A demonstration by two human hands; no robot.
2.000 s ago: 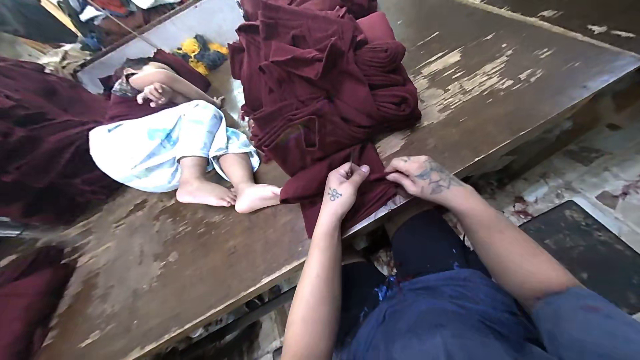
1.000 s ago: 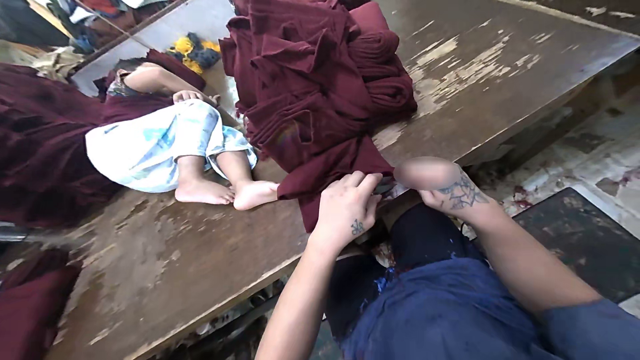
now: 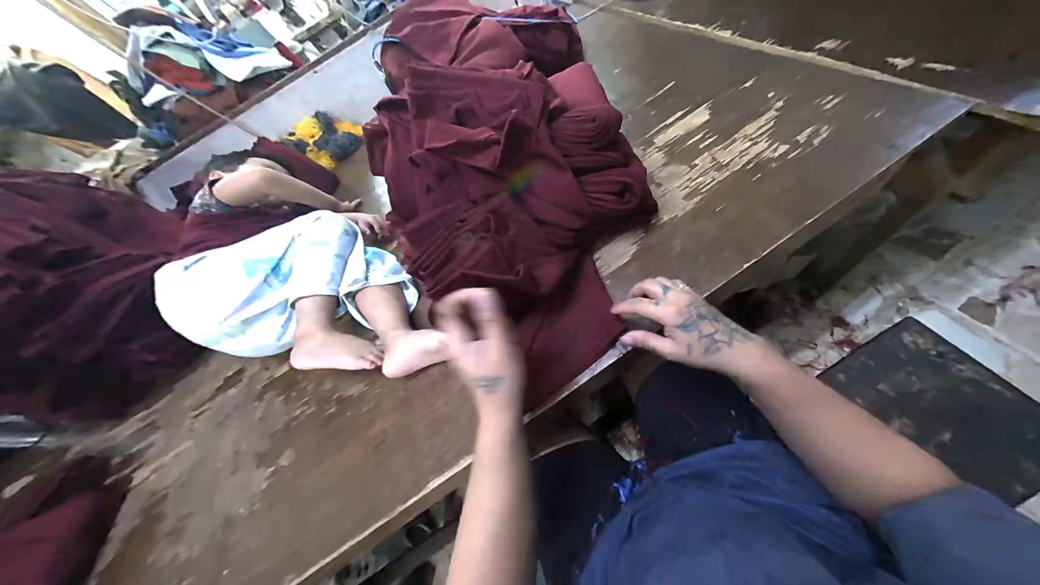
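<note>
A large pile of maroon fabric (image 3: 496,162) lies on the worn wooden table, with folded pieces stacked along its right side. One maroon fabric piece (image 3: 569,333) reaches from the pile to the table's near edge. Over its left part is my left hand (image 3: 479,341), blurred, fingers apart and holding nothing visible. My right hand (image 3: 682,321) is at the piece's right edge with its fingers curled around a small dark object (image 3: 642,322), which is mostly hidden and cannot be named.
A person (image 3: 276,268) lies on the table left of the pile, bare feet close to my left hand. More maroon cloth (image 3: 73,284) is at the far left. Yellow and dark bundles (image 3: 325,138) lie behind. A dark flat board (image 3: 942,398) is on the floor at right.
Both hands were together at the cloth's near edge two seconds ago; now they are apart. My left hand has lifted and moved left. The cloth piece lies more spread out at the edge.
</note>
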